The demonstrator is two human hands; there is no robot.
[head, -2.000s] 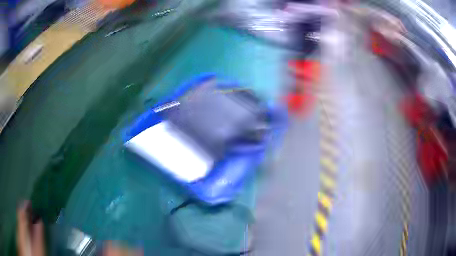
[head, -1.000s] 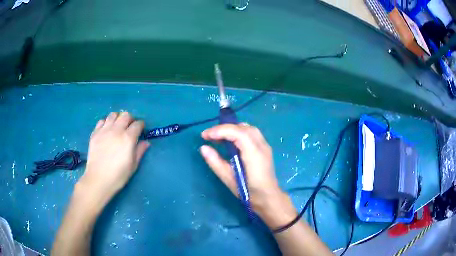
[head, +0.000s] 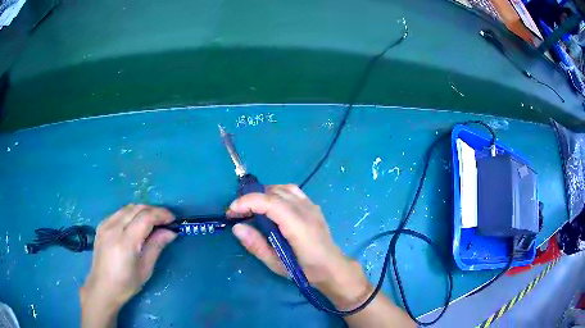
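A dark inline controller [head: 200, 227] with a row of pale blue-white marks lies level between my hands over the bench. My left hand [head: 131, 250] pinches its left end. My right hand [head: 288, 234] holds the soldering iron [head: 282, 251], its silver barrel and tip [head: 232, 152] pointing up and left, away from the controller. My right thumb and index finger are also at the controller's right end. The coiled cable bundle [head: 64, 238] lies left of my left hand. The thin cable [head: 339, 138] runs from behind my right hand up to stripped ends [head: 404, 29].
A blue tray [head: 457, 246] at the right holds a dark grey soldering station [head: 507, 195] and white paper [head: 467, 186]. The thick iron cord [head: 420, 186] loops on the blue-green bench. More cable [head: 513, 57] lies on the raised green strip [head: 256, 77].
Since one second ago, both hands and the controller sit lower in view. My right hand has moved left to the controller's right end, with the iron tip tilting further left.
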